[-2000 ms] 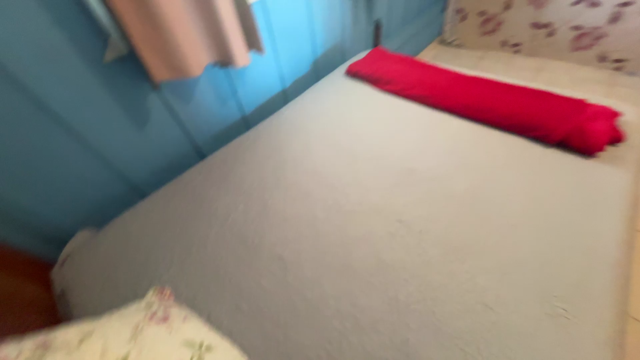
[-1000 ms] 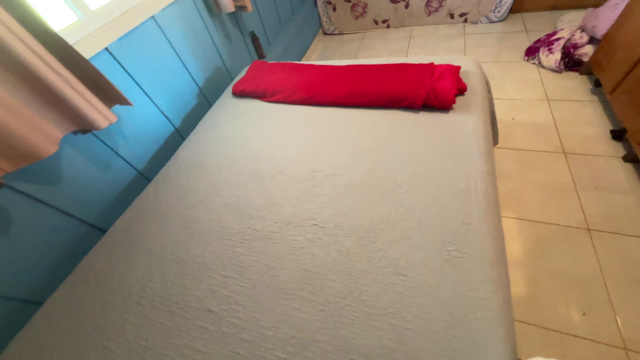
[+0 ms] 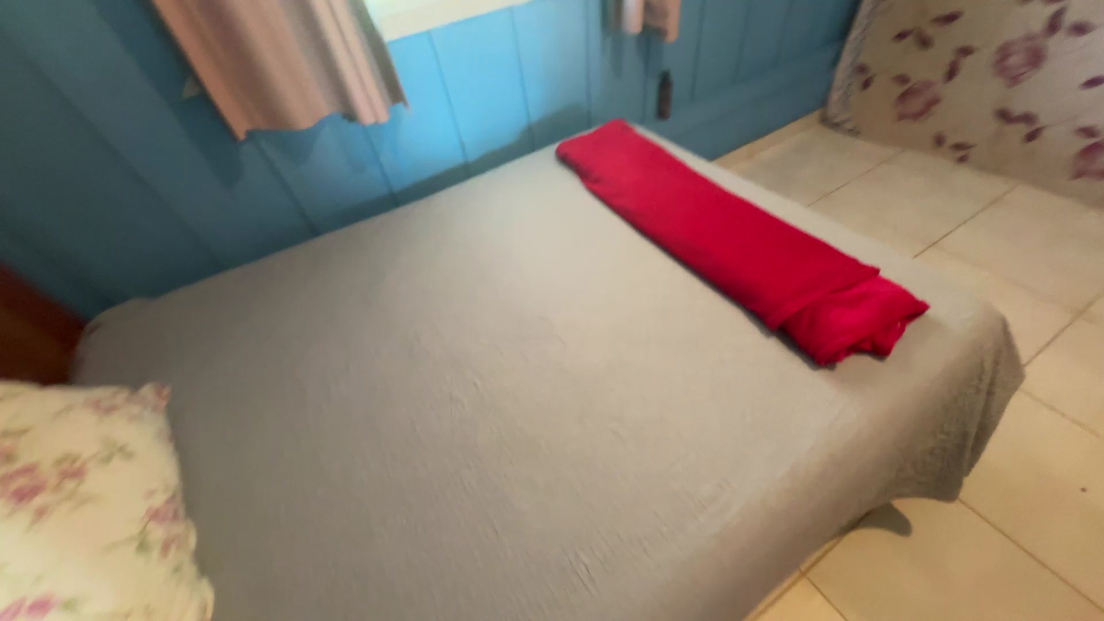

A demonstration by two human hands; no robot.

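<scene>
Neither my left hand nor my right hand shows in the head view. A bed with a grey sheet [image 3: 483,388] fills the middle, its surface lightly wrinkled. Across its far end lies a long folded red cloth [image 3: 716,233], with its nearer right end looser and uneven. At the lower left, a pillow with a floral cover [image 3: 78,500] is partly cut off by the frame's edge. The sheet hangs down over the bed's right corner.
A blue panelled wall [image 3: 474,95] runs along the bed's far side, with a pinkish curtain [image 3: 285,60] hanging by a window. Tiled floor [image 3: 940,552] borders the bed at the right. A flower-patterned mattress or panel [image 3: 975,86] stands at the upper right.
The view has swung left since one second ago, bringing the floral pillow back into sight. The red cloth stays at the bed's far end.
</scene>
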